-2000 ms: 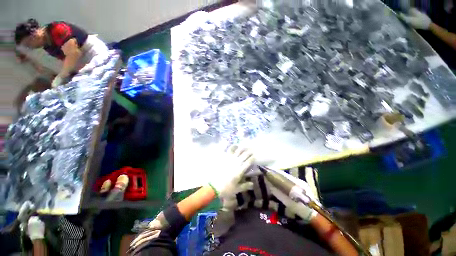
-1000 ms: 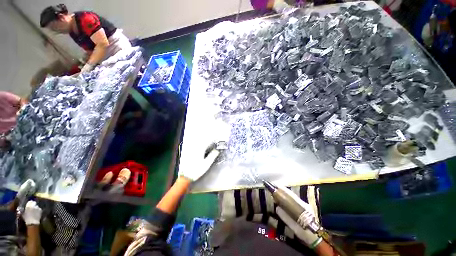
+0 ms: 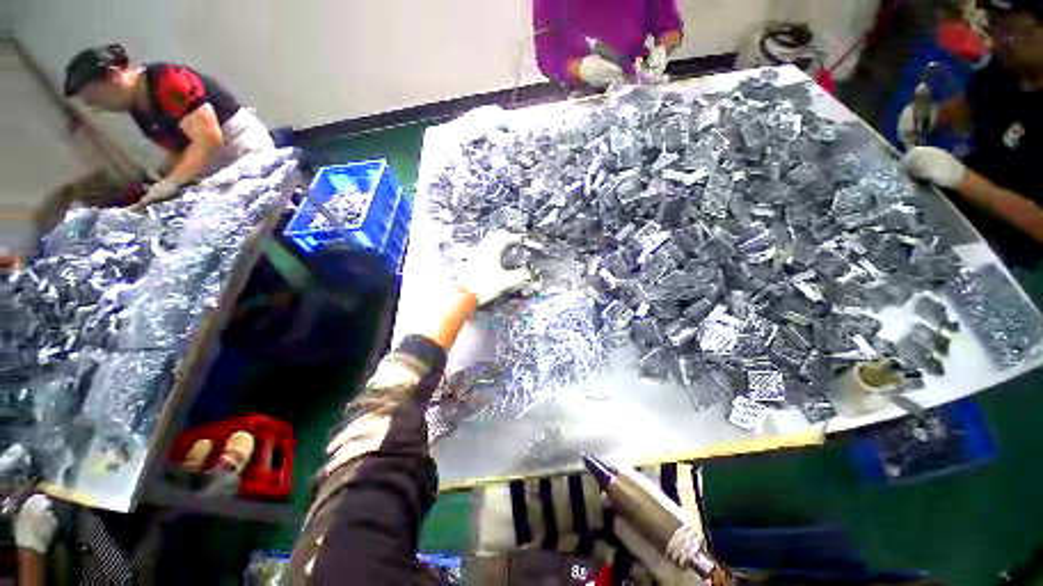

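Note:
My left hand (image 3: 494,269), in a white knit glove, reaches over the left side of the heap of grey metal parts (image 3: 732,229). Its fingertips are at grey parts; whether they grip one is unclear. My right hand (image 3: 643,554), gloved and mostly hidden at the bottom, is around the silver-tan air tool (image 3: 646,504). The tool's dark narrow tip points up-left at the table's near edge. A glittery patch of small bright pieces (image 3: 555,349) lies on the white table (image 3: 641,421) below my left hand.
A tan roll (image 3: 869,380) stands at the table's right. Blue crates are at left (image 3: 343,206) and under the right edge (image 3: 932,444). A red crate (image 3: 265,458) is under the loaded left table (image 3: 109,469). People work at the far side, right and left.
My left hand has moved from my lap, over the near left part of the table, forward to the heap. Grey parts now lie left of the bright patch. The tool remains near the table edge.

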